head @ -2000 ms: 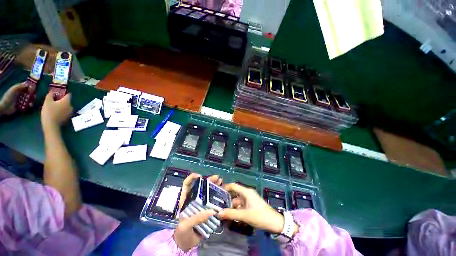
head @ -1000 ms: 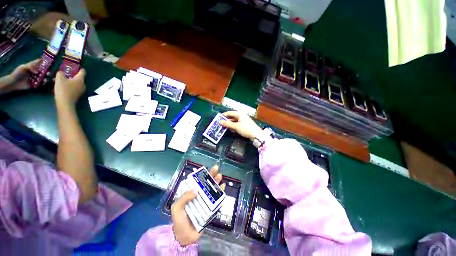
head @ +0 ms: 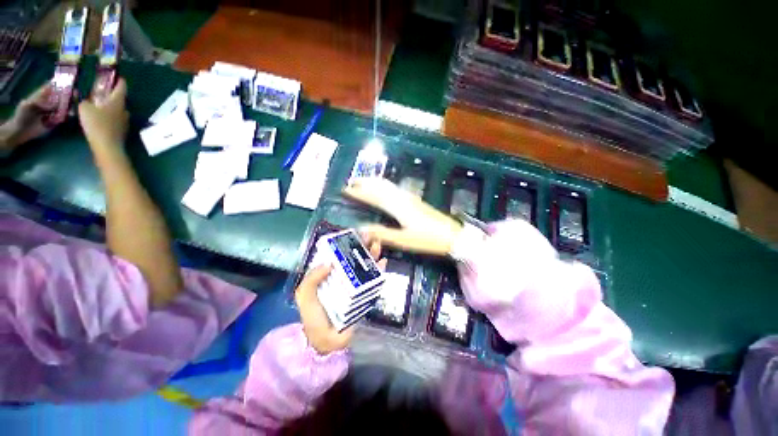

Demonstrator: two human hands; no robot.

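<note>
My left hand (head: 317, 311) grips a stack of flat white batteries (head: 351, 266), dark printed face up, over the near left part of the clear tray (head: 597, 271). My right hand (head: 401, 220) is beside the stack, its fingers spread and seemingly empty. A printed battery (head: 368, 167) lies at the tray's far left phone pocket, just beyond my right fingertips, with a bright glare on it. Dark closed phones (head: 569, 218) lie back up in the other visible pockets. My right hand and sleeve hide part of the tray.
Loose white batteries (head: 252, 197) and a blue pen (head: 304, 138) lie left of the tray. Stacked filled trays (head: 589, 106) stand behind on a brown board (head: 546, 153). At left, another person's hands (head: 104, 115) hold two open phones (head: 109, 38).
My right hand has let go of the battery at the far left pocket and drawn back towards the stack. The view has shifted, and a bright glare has appeared at that pocket.
</note>
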